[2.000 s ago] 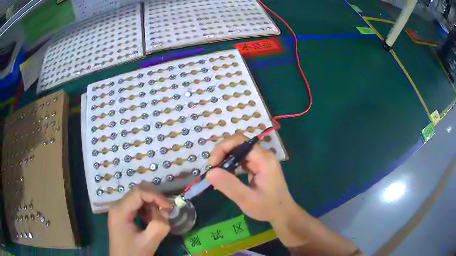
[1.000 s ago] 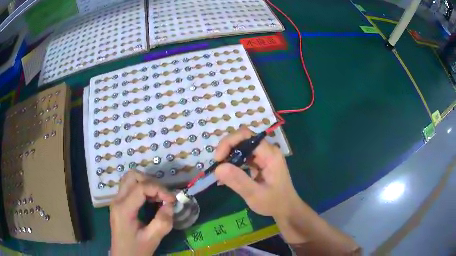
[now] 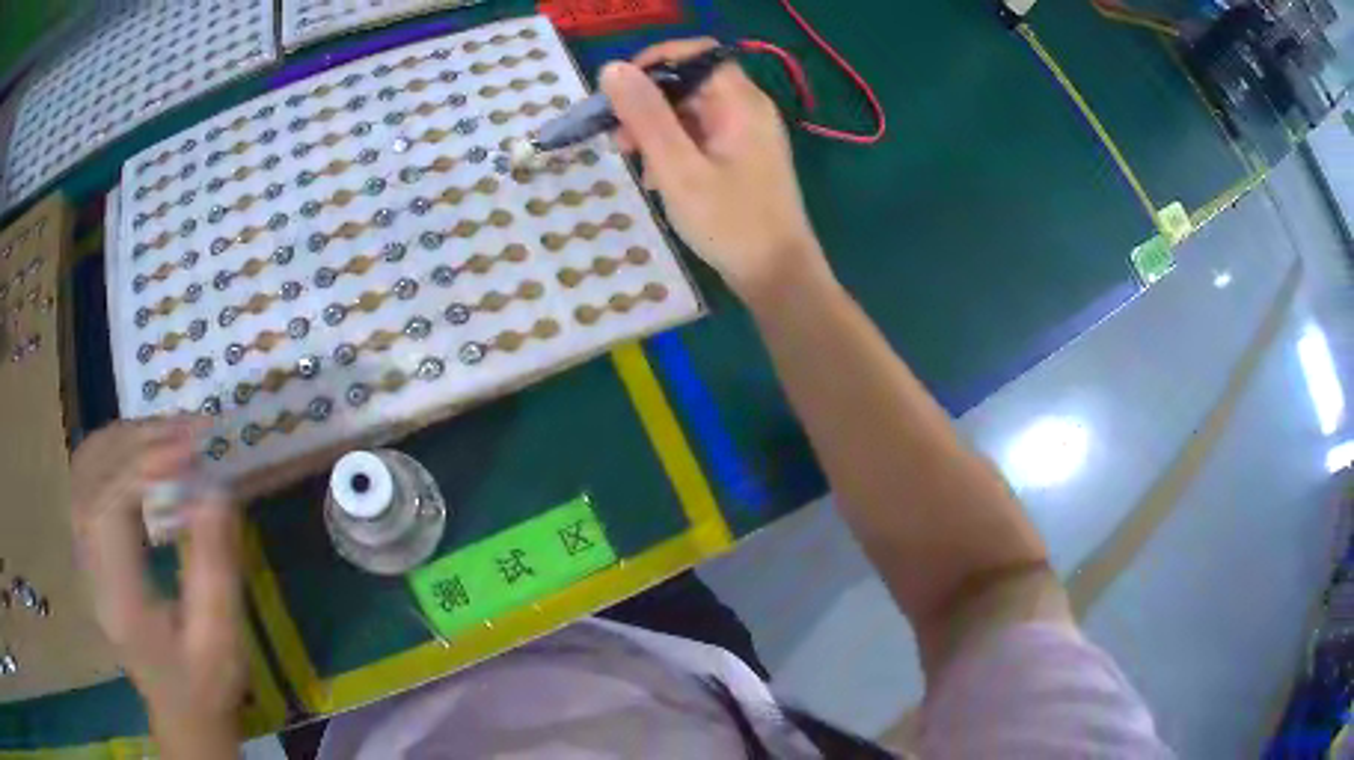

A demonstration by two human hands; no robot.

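My right hand (image 3: pixel 728 171) holds the test probe (image 3: pixel 587 122), a grey body with black tape. Its cream-white tip block is over the right part of the component tray (image 3: pixel 342 215); whether it touches cannot be told. My left hand (image 3: pixel 164 572) is blurred at the tray's front left corner, near the cardboard board; a pale spot shows at its fingers, and whether it holds a component cannot be told. The test fixture (image 3: pixel 383 512), clear with a white top and dark centre hole, stands upright beside the green test area label (image 3: pixel 515 567).
The cardboard board (image 3: pixel 33 446) with scattered silver parts is at the left edge. Further trays (image 3: pixel 141 89) and a red card (image 3: pixel 609 12) lie beyond. The red test lead (image 3: pixel 849 137) curls at the right. Yellow tape (image 3: pixel 671 446) borders the fixture's area.
My right hand has lifted the probe away from the fixture, up and right to over the tray. My left hand has moved left off the fixture. The view has shifted, showing the wearer's clothing.
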